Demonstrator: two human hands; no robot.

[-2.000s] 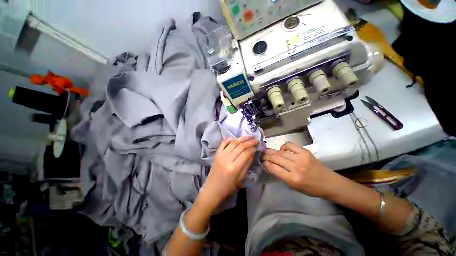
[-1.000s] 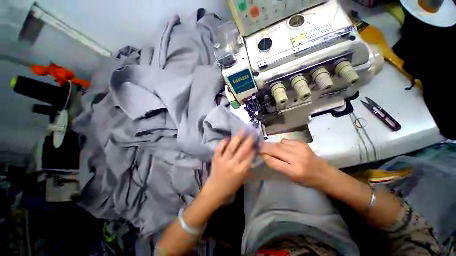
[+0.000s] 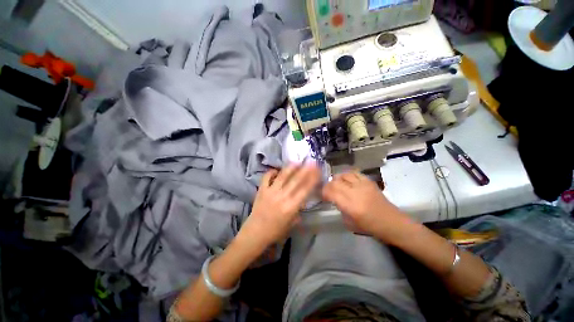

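Grey cloth (image 3: 189, 132) lies in a large heap left of the cream-white overlock machine (image 3: 390, 82), and part of it lies at the lit needle area (image 3: 319, 141). My left hand (image 3: 286, 195) is on the cloth just in front of the needle area, its fingers bent and slightly blurred. My right hand (image 3: 355, 198) pinches the cloth edge at the front of the machine, close to my left fingertips. The fingertips hide most of the edge. More grey cloth (image 3: 346, 270) hangs over my lap.
Dark-handled thread snips (image 3: 467, 165) and a thin looped item (image 3: 443, 182) lie on the white table right of the machine. A black cone (image 3: 31, 86) and orange tie (image 3: 56, 68) are at left. Black cloth (image 3: 541, 126) and a clear plastic bag (image 3: 528, 251) are at right.
The view has shifted, so the machine sits further right and the cloth heap further left. Both hands stay at the cloth by the needle area; the right fingers are more curled.
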